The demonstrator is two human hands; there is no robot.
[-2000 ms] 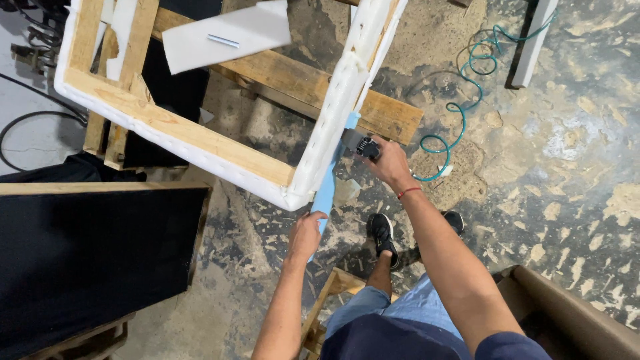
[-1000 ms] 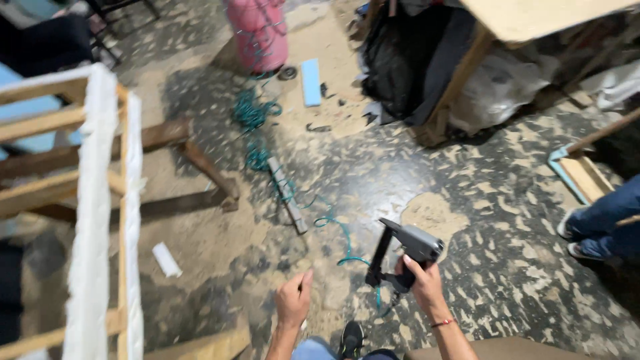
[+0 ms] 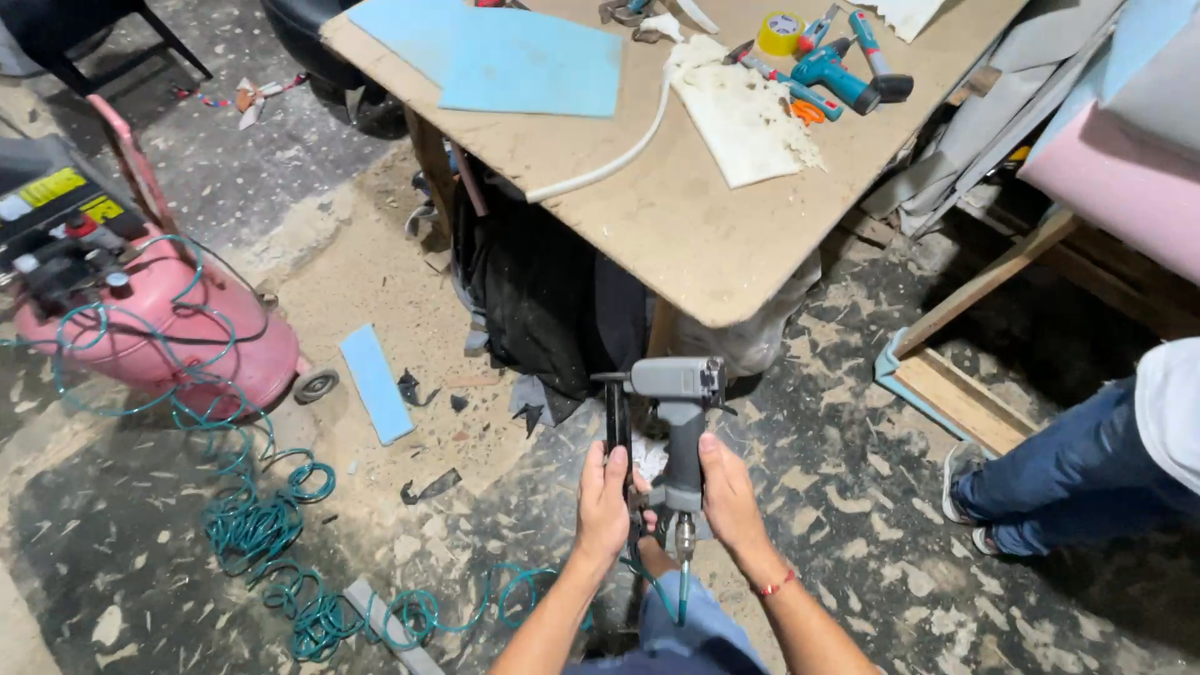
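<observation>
A grey and black pneumatic stapler (image 3: 682, 427) is held between my two hands, its head pointing away from me. My left hand (image 3: 605, 502) is closed around its black magazine on the left side. Against the right side of the grey handle lies my right hand (image 3: 731, 492), with a red bracelet at the wrist. From the metal fitting at the handle's lower end runs a teal air hose (image 3: 682, 586). Part of the fingers of both hands is hidden behind the tool.
Ahead stands a table (image 3: 694, 253) with blue foam sheets (image 3: 530, 66), a teal cordless drill (image 3: 834, 77) and yellow tape (image 3: 779, 34). Left are a pink air compressor (image 3: 216, 323) and coiled hose (image 3: 253, 534) on the floor. A person (image 3: 1078, 478) stands right beside a wooden frame (image 3: 970, 398).
The view has swung from the white-padded frame to the table. My left hand, apart from the stapler one second ago, now grips it too. The blue strip it held two seconds ago is gone from it.
</observation>
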